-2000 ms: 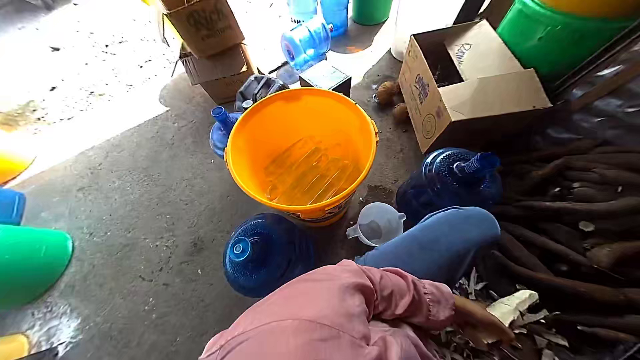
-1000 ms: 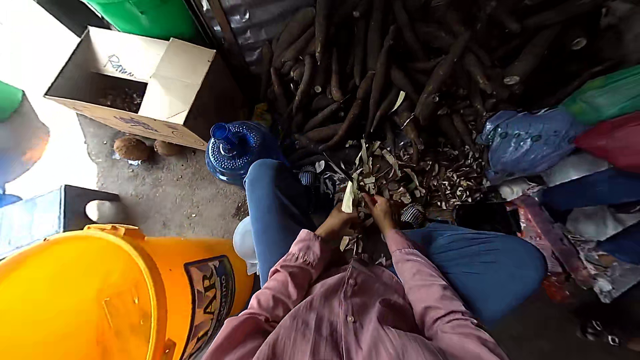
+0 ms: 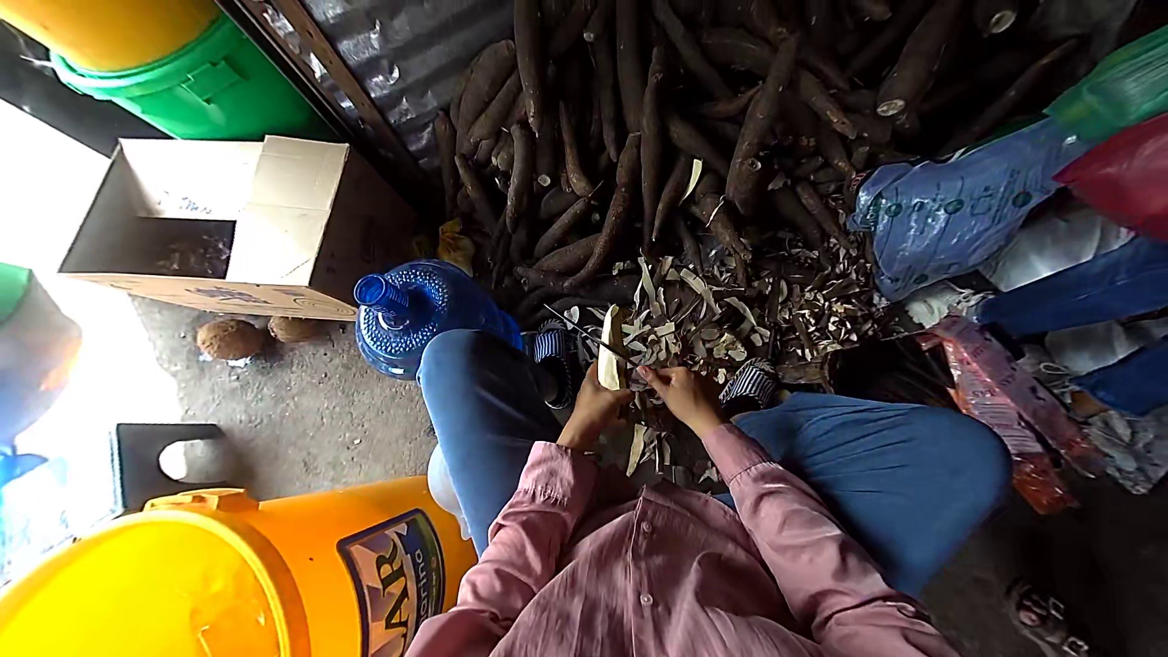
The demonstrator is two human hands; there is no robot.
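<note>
My left hand (image 3: 595, 400) is closed around the lower end of a peeled, pale cassava root (image 3: 612, 351), which stands upright between my knees. My right hand (image 3: 680, 394), beside it, grips a knife (image 3: 589, 334) whose thin blade crosses the root and points up to the left; the handle is mostly hidden in the fingers. Below and beyond both hands lie many strips of cassava peel (image 3: 703, 310). A large pile of unpeeled brown cassava roots (image 3: 639, 137) rises just past the peelings.
On the left are a blue water jug (image 3: 433, 315), an open cardboard box (image 3: 333, 205), brown coconuts (image 3: 230, 339) and an orange bucket (image 3: 310, 538). A corrugated metal wall (image 3: 383, 55) is behind. Plastic bags (image 3: 958, 214) and another person's jeans-clad leg (image 3: 1068, 283) are at right.
The view has swung from the orange bucket toward the cassava pile. The peeled root now stands more upright in my left hand, and the knife blade shows across it.
</note>
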